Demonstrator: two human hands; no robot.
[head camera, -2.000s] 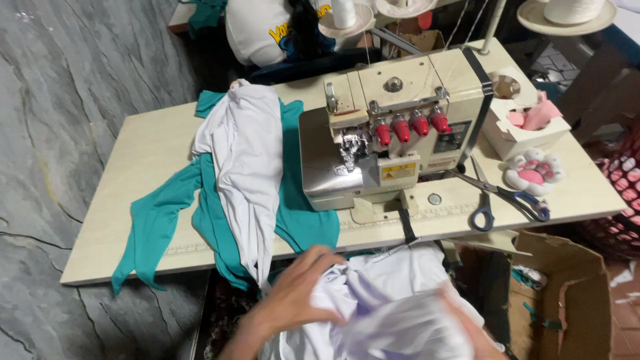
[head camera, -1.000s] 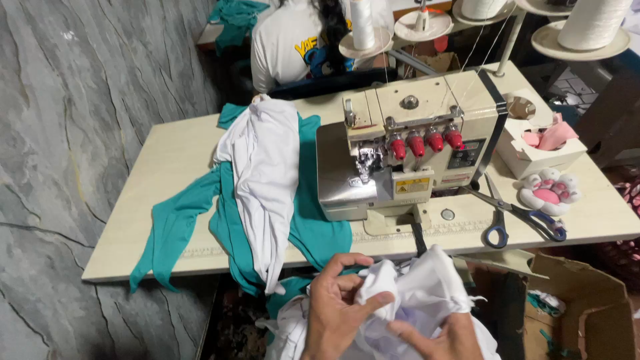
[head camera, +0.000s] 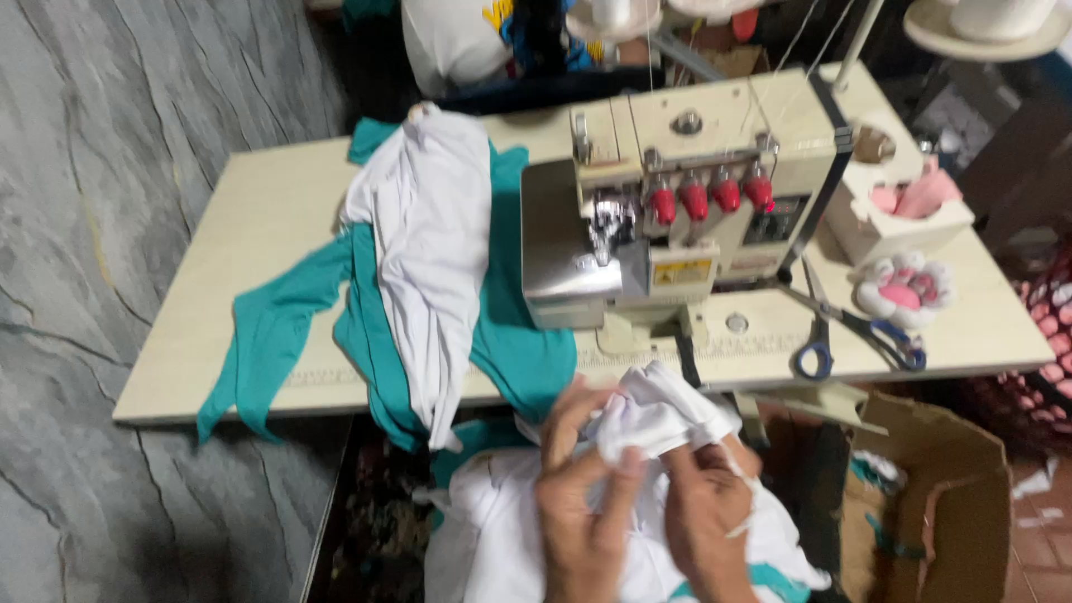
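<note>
White fabric (head camera: 662, 410) is bunched between my two hands just in front of the table edge. My left hand (head camera: 586, 494) grips its left side, with fingers bent round the folds and blurred. My right hand (head camera: 712, 502) holds the right side from below, its fingertips partly hidden by cloth. More white and teal fabric (head camera: 494, 528) lies beneath both hands. Beyond them stands an overlock sewing machine (head camera: 687, 201) with red tension knobs. Left of the machine, a white garment piece (head camera: 435, 226) lies on top of teal fabric (head camera: 293, 310) on the table.
Scissors (head camera: 816, 327) with blue handles lie on the tabletop (head camera: 251, 218), right of the machine. A paw-shaped cushion (head camera: 904, 289) and a white box (head camera: 896, 209) with pink material are beside them. A cardboard box (head camera: 963, 494) with scraps stands below. Behind the table is a person (head camera: 461, 42).
Two seconds ago my hands were farther apart over the spread white cloth; now they are close together with part of it gathered and raised between them. The fabric on the table lies as before.
</note>
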